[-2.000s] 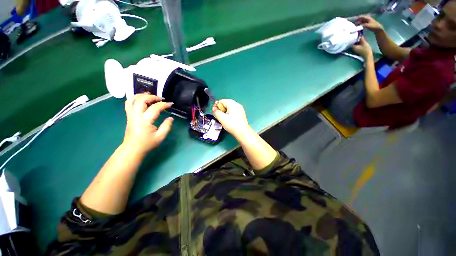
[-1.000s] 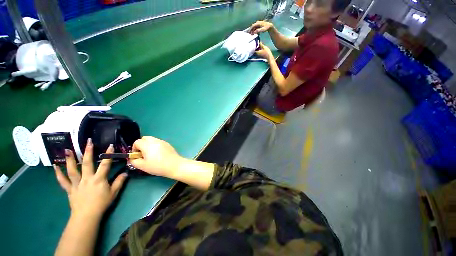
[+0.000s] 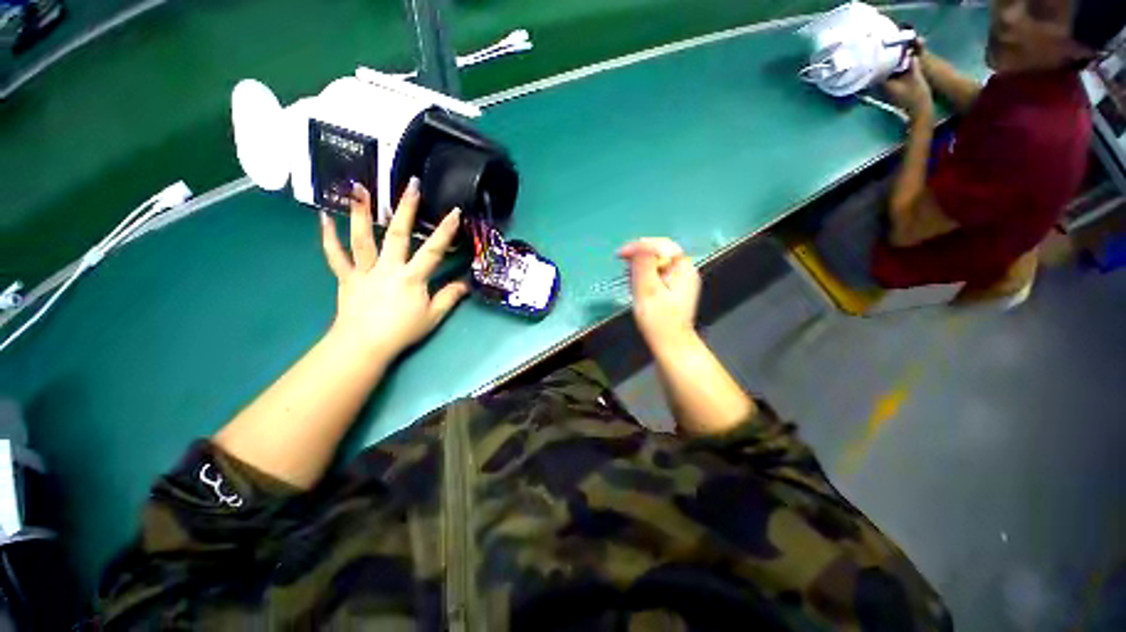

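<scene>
A white PTZ camera housing lies on its side on the green bench, with a dark label panel facing me. Its black ball shell points right. Thin red and dark wire leads run from it to the camera module, which lies with its pale board side up. My left hand is spread, fingertips against the housing's lower side. My right hand is off to the right of the module, fingers pinched around slim tweezers that are blurred and barely visible.
A metal post stands behind the housing. White cables lie at the left and another beyond the post. A person in a red shirt sits at the right, holding another white camera. A white object is at the lower left edge.
My right hand has moved away from the ball shell and wires to the right, clear of the module. My left hand stays against the housing. The view has swung left again since a second ago.
</scene>
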